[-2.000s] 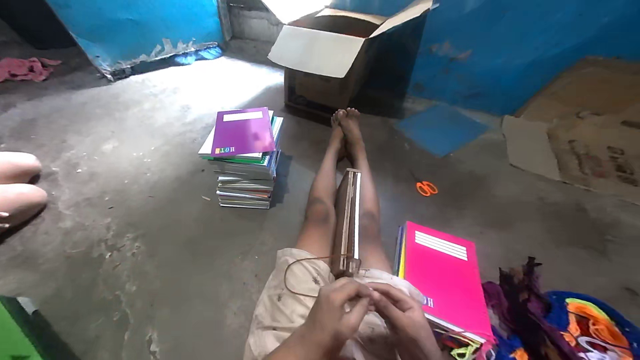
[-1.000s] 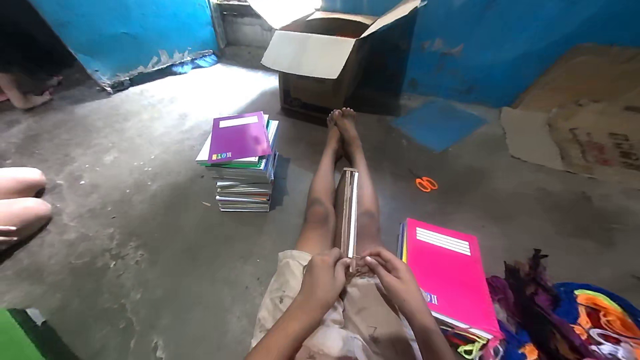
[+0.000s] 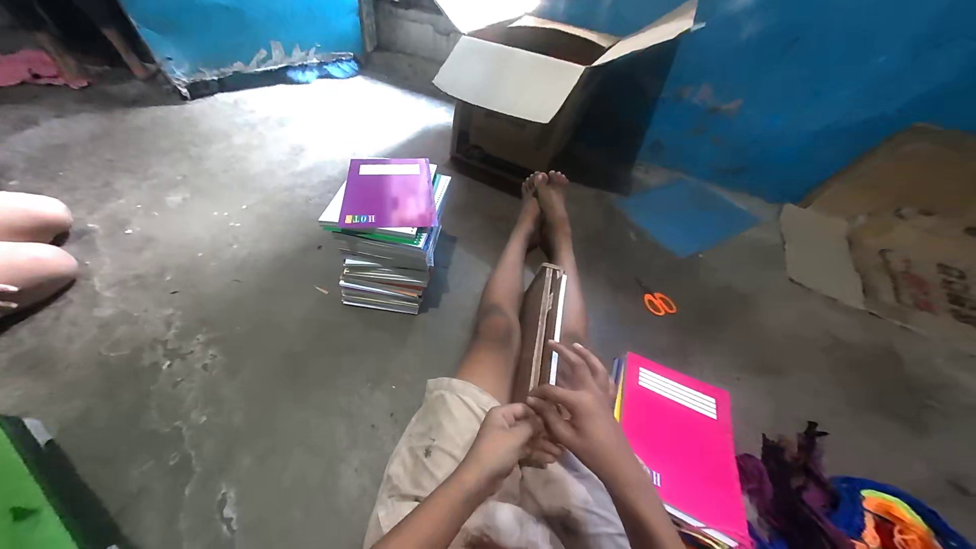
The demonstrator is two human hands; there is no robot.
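A flat bundle with brown cardboard layers and a white edge (image 3: 546, 328) stands on its edge between the thighs. At its near end are both hands, close together. My left hand (image 3: 503, 438) has its fingers curled in a pinch; whether the thin cord is between them is too small to tell. My right hand (image 3: 576, 404) touches the bundle's near end, thumb and index finger bent toward the left hand, other fingers raised along its right side. A stack of notebooks topped by a pink one (image 3: 679, 435) lies beside the right thigh.
A notebook stack with a purple top (image 3: 387, 192) stands left of the legs. Orange-handled scissors (image 3: 659, 303) and a blue sheet (image 3: 688, 216) lie to the right. An open cardboard box (image 3: 507, 80) stands beyond the feet. Another person's knees (image 3: 34, 236) show at the left edge.
A thin cord loop showed left of the bundle two seconds ago and is not visible now. My hands were apart one second ago and are now together, the right fingers raised beside the bundle.
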